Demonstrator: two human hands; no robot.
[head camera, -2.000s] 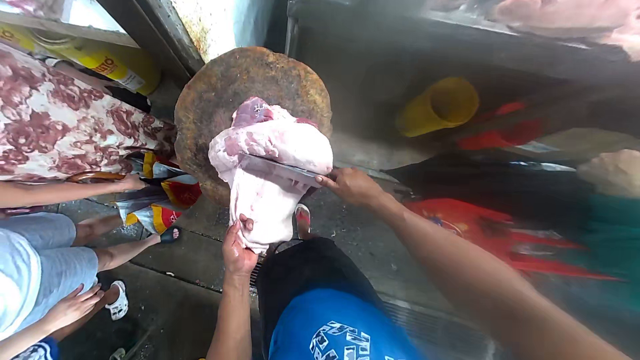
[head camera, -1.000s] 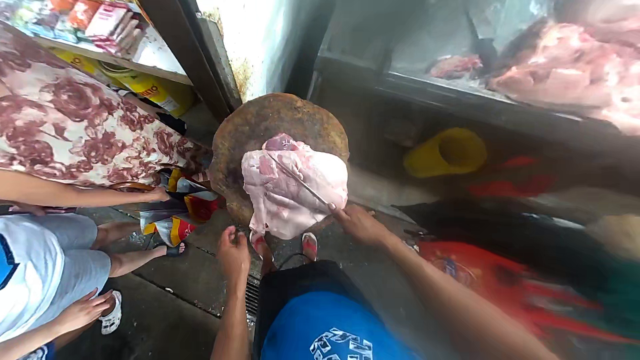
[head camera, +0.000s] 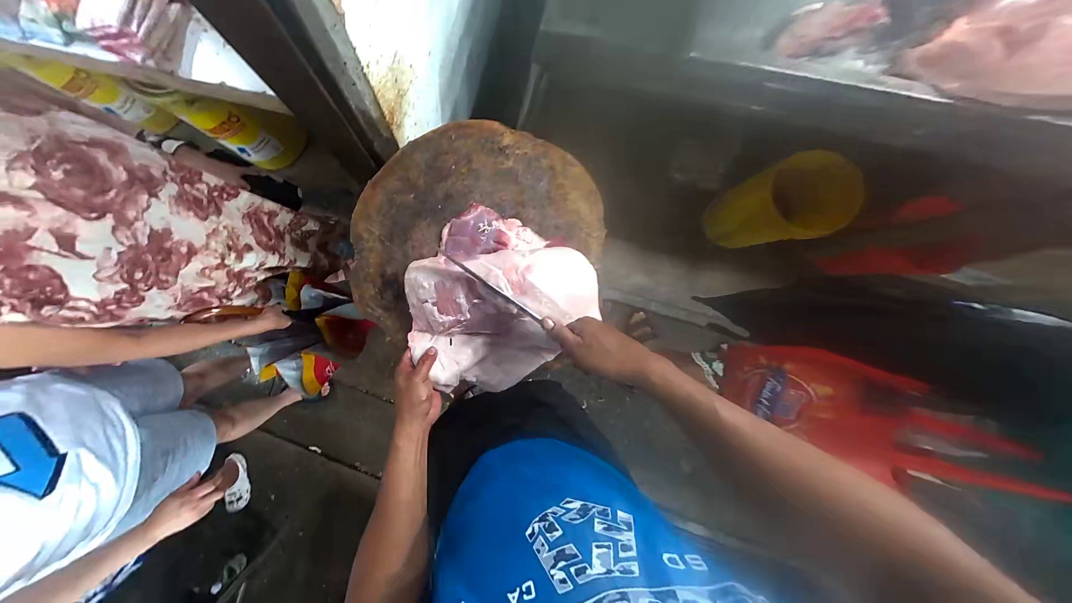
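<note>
A large piece of raw pale meat with skin and fat (head camera: 502, 335) lies over the near half of a round wooden chopping block (head camera: 477, 167), its near edge past the rim. My left hand (head camera: 419, 394) pinches the lower left edge of the meat between thumb and fingers. My right hand (head camera: 599, 347) grips a knife (head camera: 502, 293), whose narrow blade points up and left across the meat to a darker red part. The knife's handle is mostly hidden in my fist.
People in light clothes stand close at the left, one with a bag (head camera: 314, 368). A metal post (head camera: 293, 84) rises behind the block. At right are a yellow container (head camera: 787, 201), a red plastic bag (head camera: 804, 385) and a counter (head camera: 804, 75) with more meat.
My left hand, apart from the meat one second ago, now holds its edge. The near part of the meat is folded differently. The knife remains in my right hand.
</note>
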